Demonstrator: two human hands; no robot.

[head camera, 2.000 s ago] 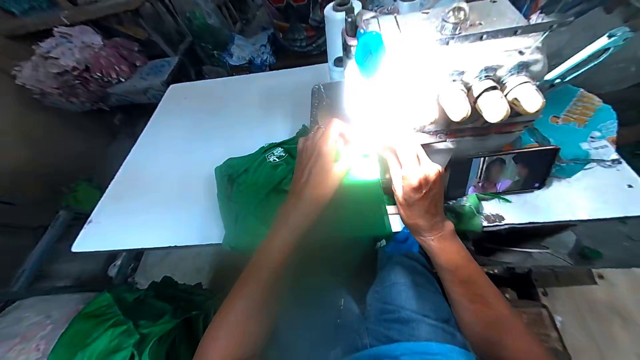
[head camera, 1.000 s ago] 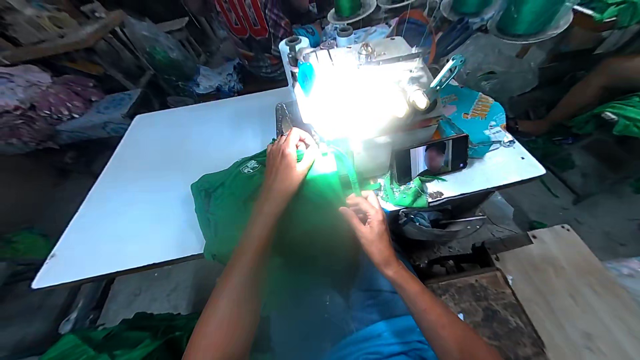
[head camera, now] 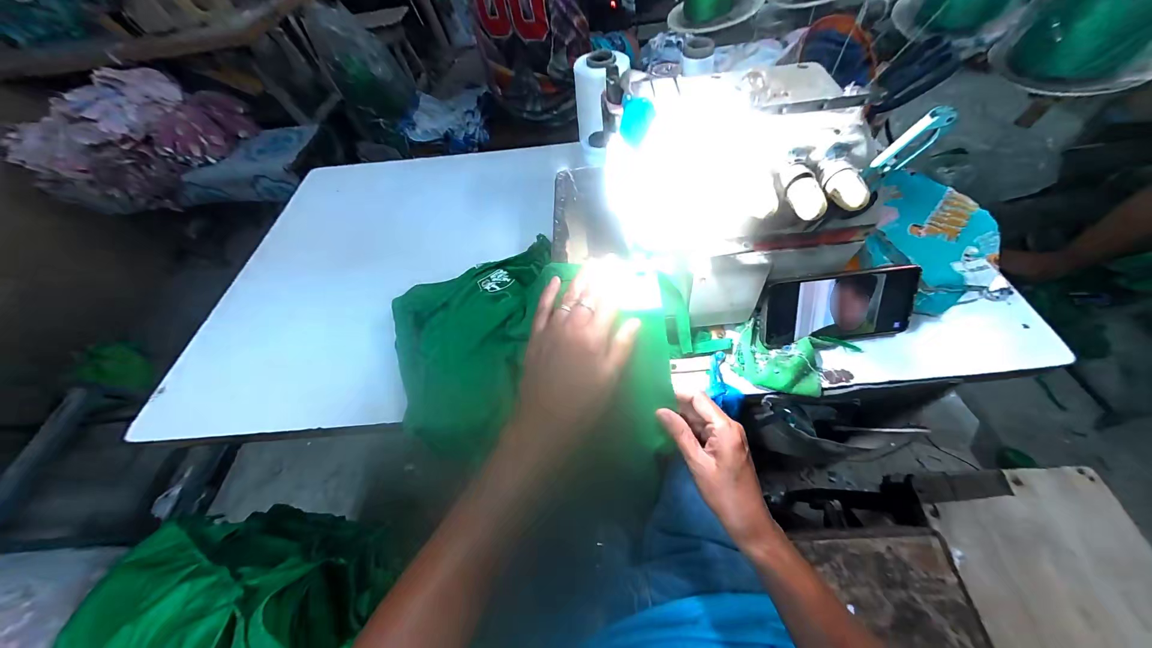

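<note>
Green fabric (head camera: 459, 360) with a small white emblem lies bunched over the front edge of the white sewing table. My left hand (head camera: 580, 337) rests flat on it with fingers spread, just in front of the sewing machine (head camera: 801, 117). Glare from the machine's lamp hides the needle area. At the fabric's right edge, near the table's front, is my right hand (head camera: 711, 445), thumb and fingers close together; whether they pinch the cloth cannot be told. Green strips (head camera: 679, 310) hang beside the machine bed.
A phone (head camera: 841, 306) leans on its side against the machine, with green scraps (head camera: 778, 364) near it. Teal-handled thread snips (head camera: 913, 139) stand at the machine's right. More green cloth (head camera: 225, 585) is heaped at lower left. Thread cones (head camera: 598, 99) stand behind. Another person's arm (head camera: 1080, 238) shows at right.
My left hand has gone from bunched fingers near the machine to lying flat with spread fingers on the fabric. My right hand has moved away from the machine, down to the cloth's right edge.
</note>
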